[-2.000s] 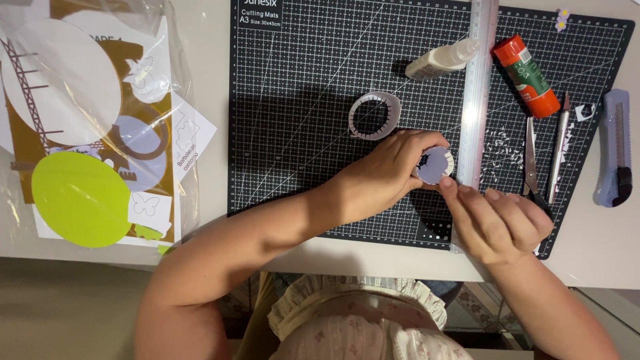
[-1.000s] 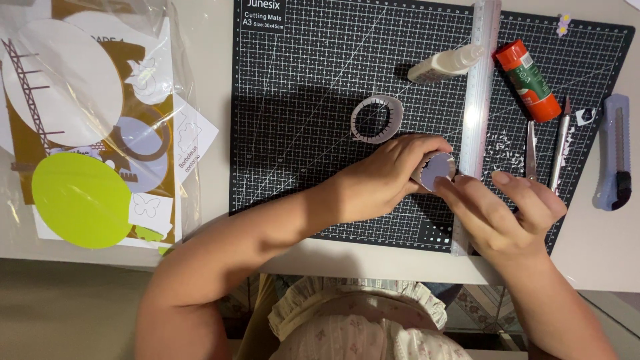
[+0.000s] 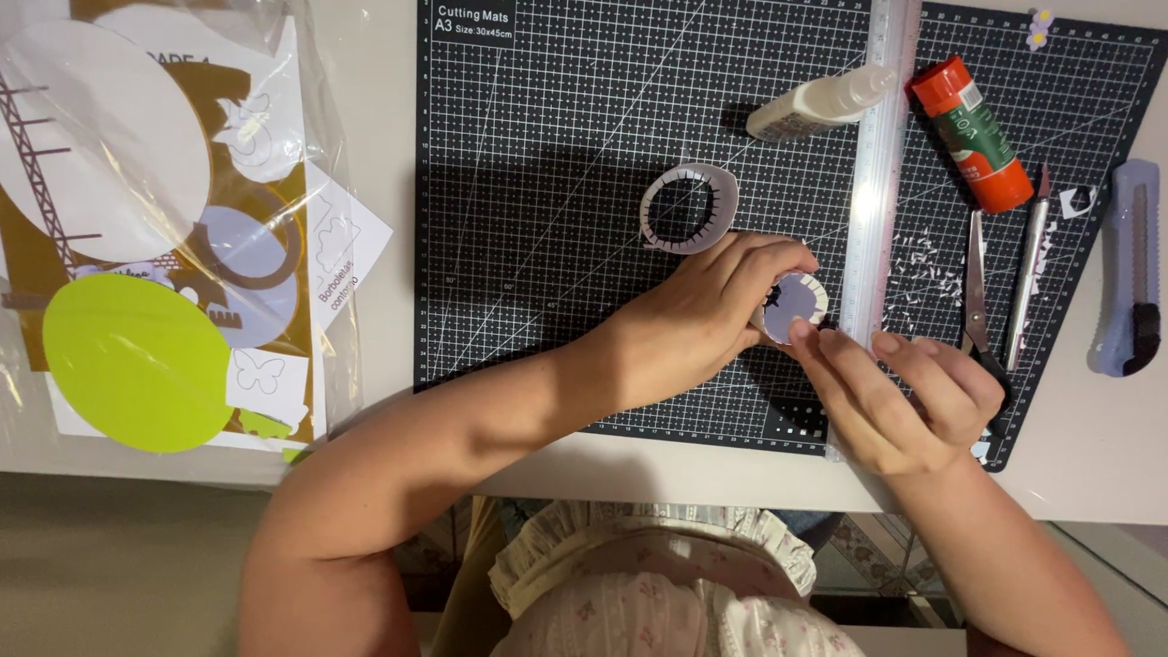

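My left hand (image 3: 744, 287) grips a small round paper piece (image 3: 792, 308), with a lilac disc inside a rim of white tabs. A dark gap shows at the disc's left side. The fingertips of my right hand (image 3: 890, 392) touch the disc's lower edge; the other fingers are spread over the steel ruler's near end. Just beyond my left hand, a second paper ring (image 3: 725, 196) with notched tabs rests on the black cutting mat (image 3: 547, 119).
A transparent ruler (image 3: 871, 201) crosses the mat. Right of it lie a glue stick (image 3: 976, 137), scissors (image 3: 975, 283), a craft knife (image 3: 1031, 274), paper snippets (image 3: 922, 265) and a utility knife (image 3: 1127, 274). A glue bottle (image 3: 812, 108) lies left. Plastic-covered cut paper (image 3: 137, 365) is far left.
My right fingers have shifted over the disc's lower edge, and the fingers not touching it are spread differently. The lilac disc is still in my left hand; the other paper ring has stayed put.
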